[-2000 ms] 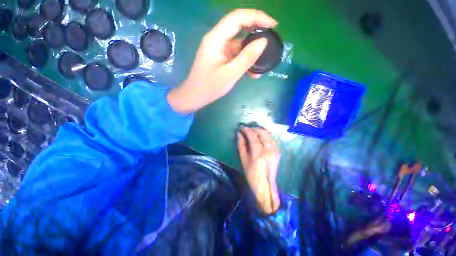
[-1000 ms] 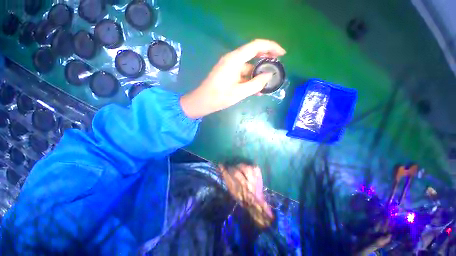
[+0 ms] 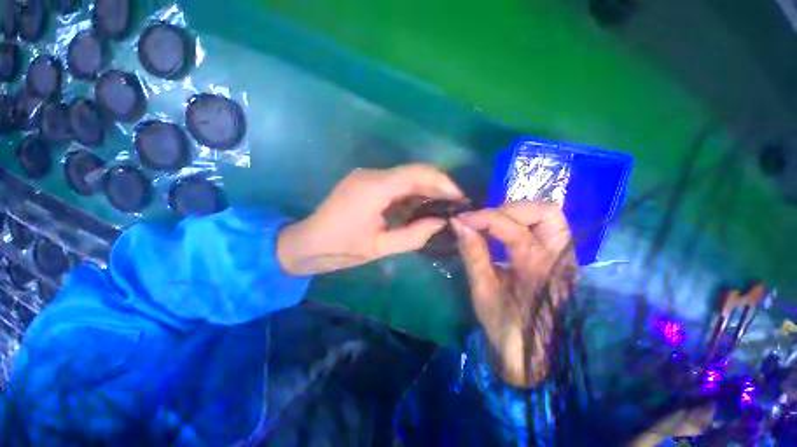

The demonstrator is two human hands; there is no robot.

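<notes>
My left hand (image 3: 363,218) holds a dark round housing (image 3: 430,209) edge-on between fingers and thumb, above the green table. My right hand (image 3: 520,262) meets it at the housing's right edge, with thumb and index fingertip pinched together there. Whether a small pin is between those fingertips cannot be told. The blue parts bin (image 3: 601,196) lies just behind and right of my right hand, with a heap of shiny silver slivers (image 3: 535,179) in its left part. My right hand covers the bin's near left corner. Dark hair-like strands blur part of the right hand.
Several round housings (image 3: 216,120) lie at upper left, some on clear film (image 3: 236,157). A clear blister tray (image 3: 65,209) with dark discs is at lower left. An orange fixture (image 3: 738,306) stands near pink-purple lights at right. Part of another person's hand (image 3: 677,426) shows at lower right.
My right hand has come up from the table's near edge to the housing. My left hand has lowered and turned the housing from face-on to edge-on. The view has shifted slightly.
</notes>
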